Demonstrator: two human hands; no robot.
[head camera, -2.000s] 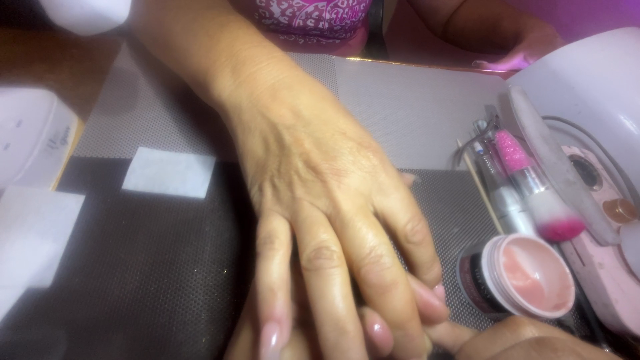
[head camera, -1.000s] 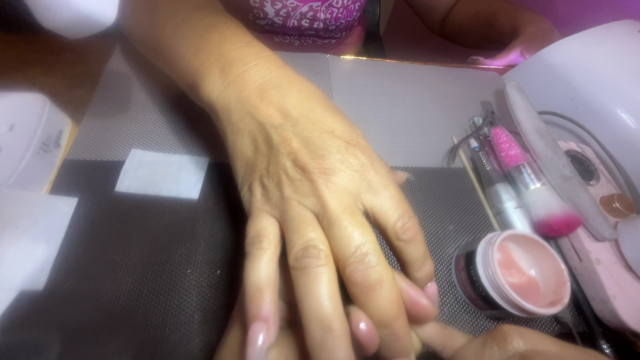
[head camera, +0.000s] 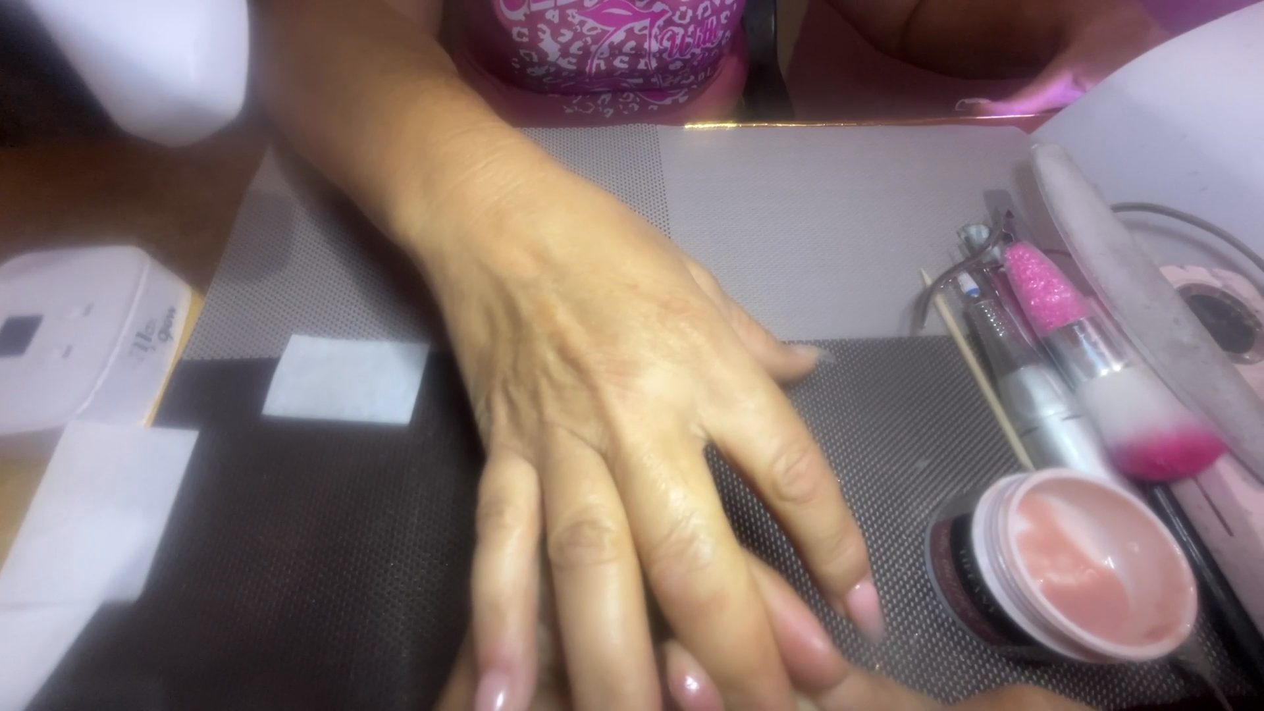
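Another person's hand (head camera: 592, 355) reaches down from the top, palm down, with glossy pink nails. My left hand (head camera: 798, 632) is beneath its fingers at the bottom edge, holding them from below; most of my palm is hidden. At the lower right, only part of my right hand (head camera: 948, 694) shows, its fingers near the held fingertips; the frame edge cuts it off, and whether it grips anything is unclear. An open jar of pink gel (head camera: 1096, 573) stands tilted in view just above my right hand.
Right of the hands lie a pink-and-white brush (head camera: 1116, 365), a thin wooden stick (head camera: 973, 365) and a grey nail file (head camera: 1136, 286), beside a pink-and-white device (head camera: 1224, 316). White wipes (head camera: 346, 380) and a white device (head camera: 79, 336) are on the left.
The other person's index finger has spread a little away from the middle finger, and more of their thumb shows. My hands remain low at the bottom edge.
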